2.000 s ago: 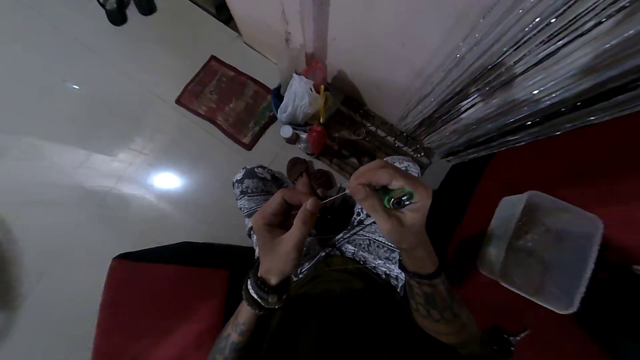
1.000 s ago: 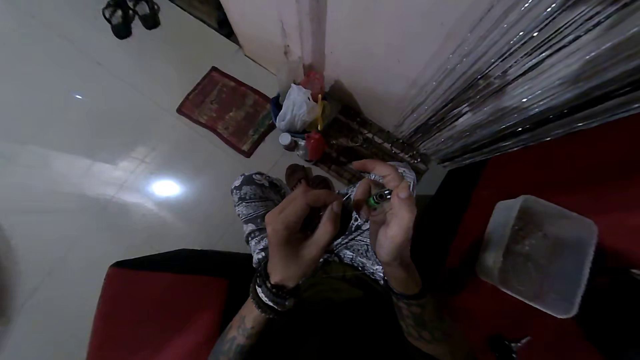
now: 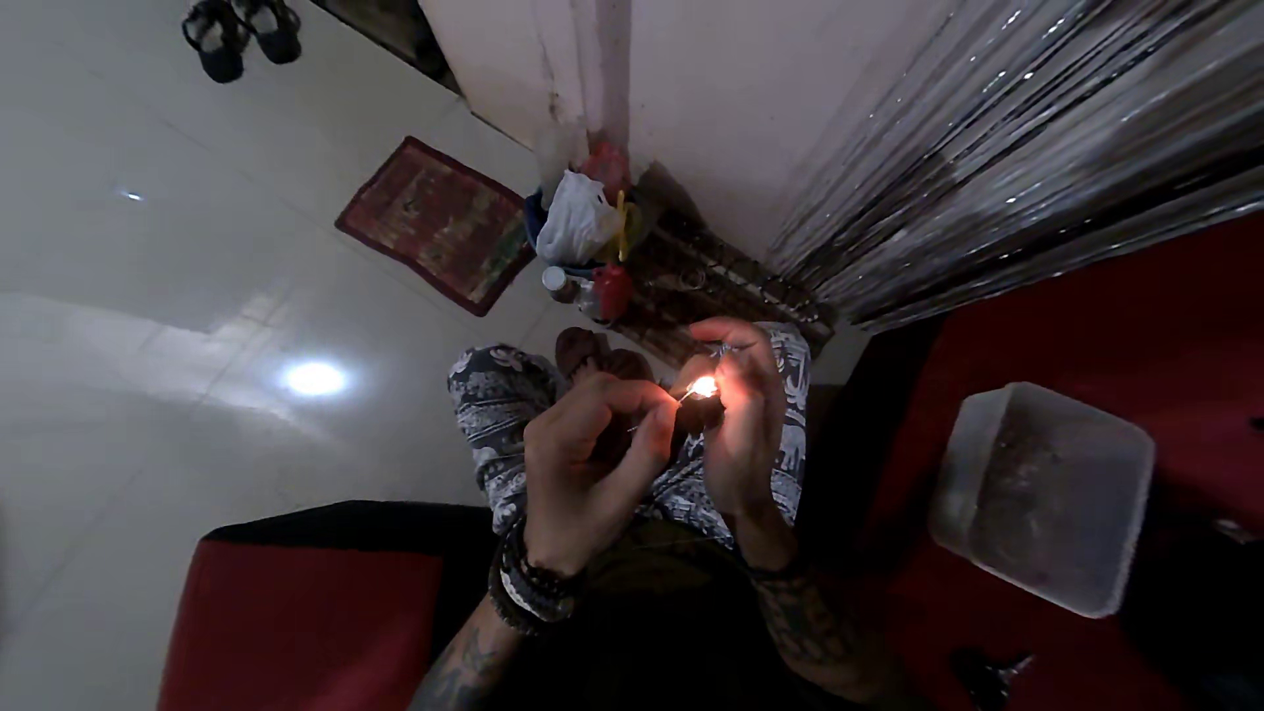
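Over my lap, a small bright flame (image 3: 703,386) burns between my two hands. My left hand (image 3: 592,454) pinches a thin piece, perhaps a thread or wire, between thumb and forefinger, and its tip reaches the flame. My right hand (image 3: 746,415) is curled round a lighter, whose body is mostly hidden by the fingers and glare. Both hands are close together above patterned trousers (image 3: 499,405).
A clear plastic container (image 3: 1057,494) stands on the red seat at right. A red mat (image 3: 439,222), a white plastic bag (image 3: 576,219), a red bottle (image 3: 612,291) and black sandals (image 3: 242,35) lie ahead. Tinsel strands (image 3: 948,148) hang at upper right.
A flame now shows at the lighter, where none was visible before. My right hand has turned and closed around the green lighter seen earlier.
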